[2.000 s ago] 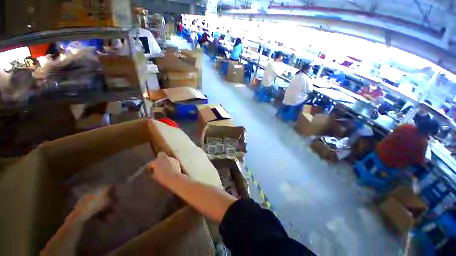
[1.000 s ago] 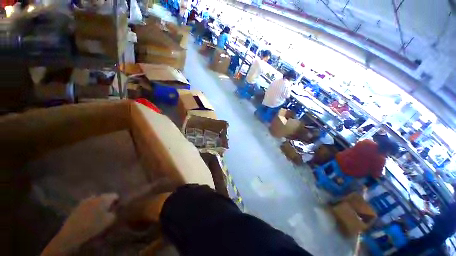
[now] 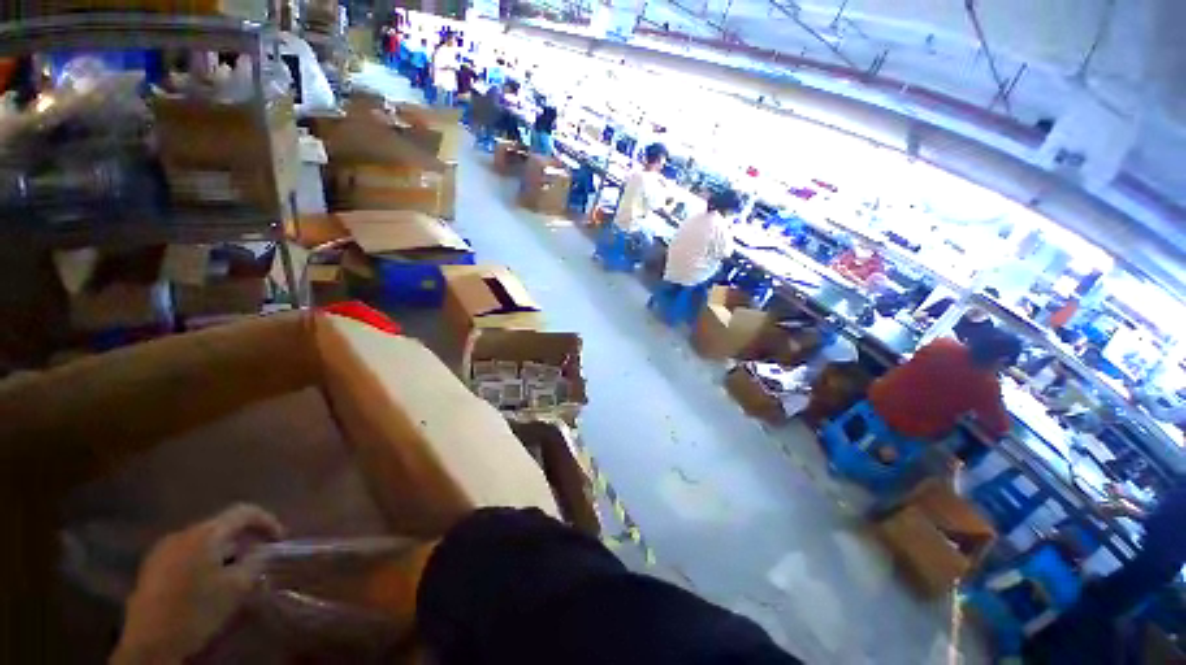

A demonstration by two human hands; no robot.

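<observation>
A large open brown carton stands at the lower left, its flap towards the aisle. My left hand is inside it, fingers closed on a clear plastic bag. The bag is stretched towards the right, below the dark sleeve of my right arm. My right hand is hidden behind that sleeve, apart from a bit of skin at its edge. A flat brown-grey panel shows inside the carton.
Smaller open cartons stand beyond the large carton. Shelving with bagged parts is at the left. The grey aisle runs to the right, with seated workers, blue stools and cartons along a bright line.
My right hand has moved from the carton's flap side down behind its sleeve. The plastic between my hands has come into clearer view. The camera view has shifted right.
</observation>
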